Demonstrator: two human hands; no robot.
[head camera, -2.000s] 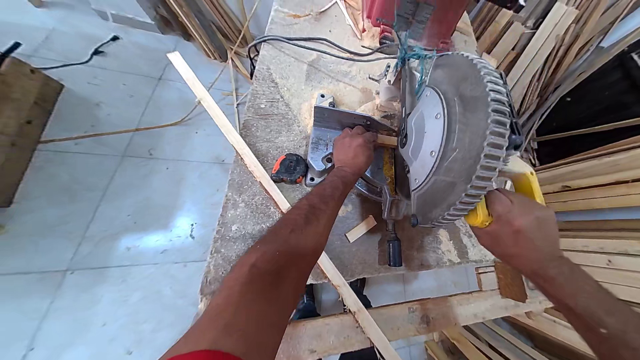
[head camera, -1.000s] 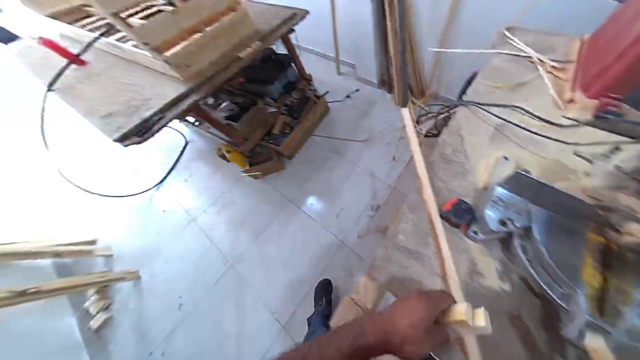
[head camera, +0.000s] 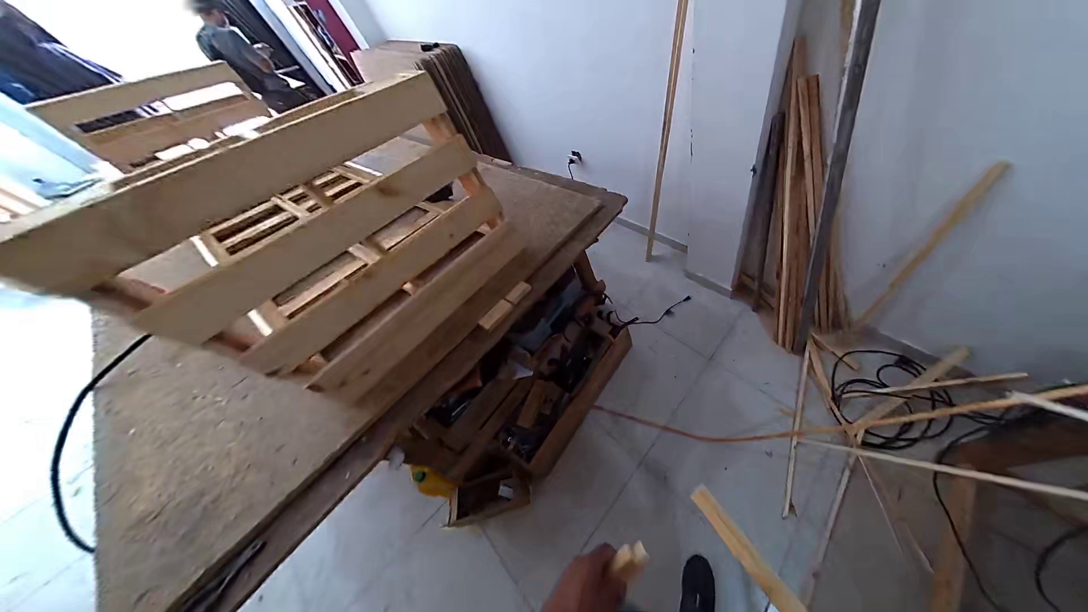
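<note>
My left hand (head camera: 586, 580) is at the bottom edge of the head view, closed around short light wood pieces (head camera: 631, 561) whose ends stick out to the right. My right hand is out of view. Up and to the left of my left hand, a slatted wooden frame (head camera: 314, 229) rests on a workbench (head camera: 195, 459). Two small wood blocks (head camera: 505, 306) lie near the bench edge, beside the lowest slat. Right of my left hand, a light wooden strip (head camera: 744, 548) slants down out of view.
Wooden tool boxes (head camera: 578, 399) sit below the bench. Wooden strips (head camera: 795, 212) lean on the wall, and black cable (head camera: 892, 399) lies coiled on the floor. My shoe (head camera: 698, 585) shows below. Another person (head camera: 242, 59) is in the background.
The view has swung from the miter saw toward the workbench. My right hand has let go of the saw's handle or left it, and is out of view. My left hand now holds wood pieces away from the saw.
</note>
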